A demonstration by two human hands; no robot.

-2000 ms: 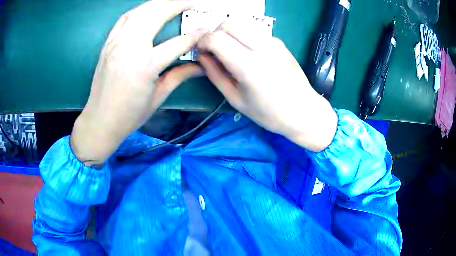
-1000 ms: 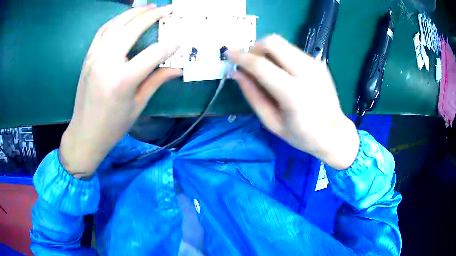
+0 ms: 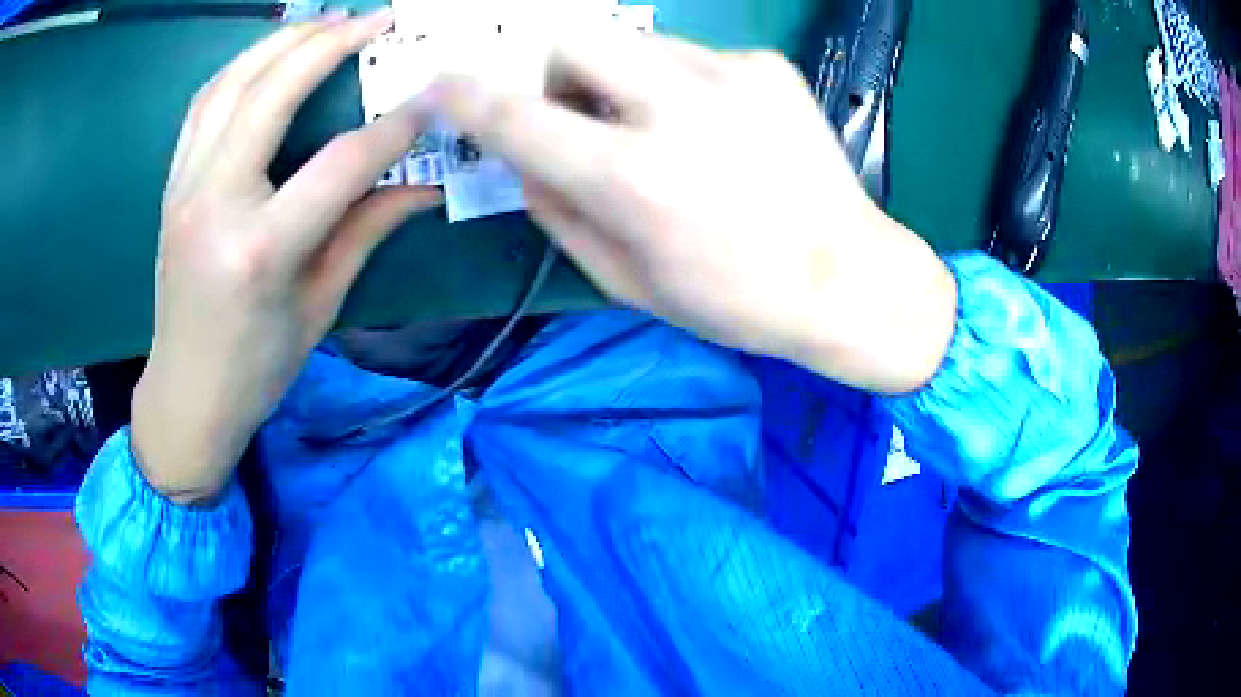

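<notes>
A white mounting plate (image 3: 470, 48) lies at the top of the view over the green mat, its upper edge cut off. My left hand (image 3: 272, 218) grips the plate's left side with fingers and thumb. My right hand (image 3: 708, 191) is over the plate's right part, its fingertips meeting my left fingertips near a small dark fitting (image 3: 467, 150). Whether the right fingers pinch anything is hidden by blur. A grey cable (image 3: 510, 324) runs from below my right hand down across my lap.
Two black electric screwdrivers lie on the right, a thick one (image 3: 860, 82) and a slimmer one (image 3: 1041, 150). White strips (image 3: 1166, 102) and a pink item (image 3: 1229, 204) are at the right edge. A pale lead (image 3: 177, 11) lies at the upper left.
The plate and my left hand have shifted left in view. My right hand has moved from the plate's lower right edge across to its middle, covering the right dark fitting.
</notes>
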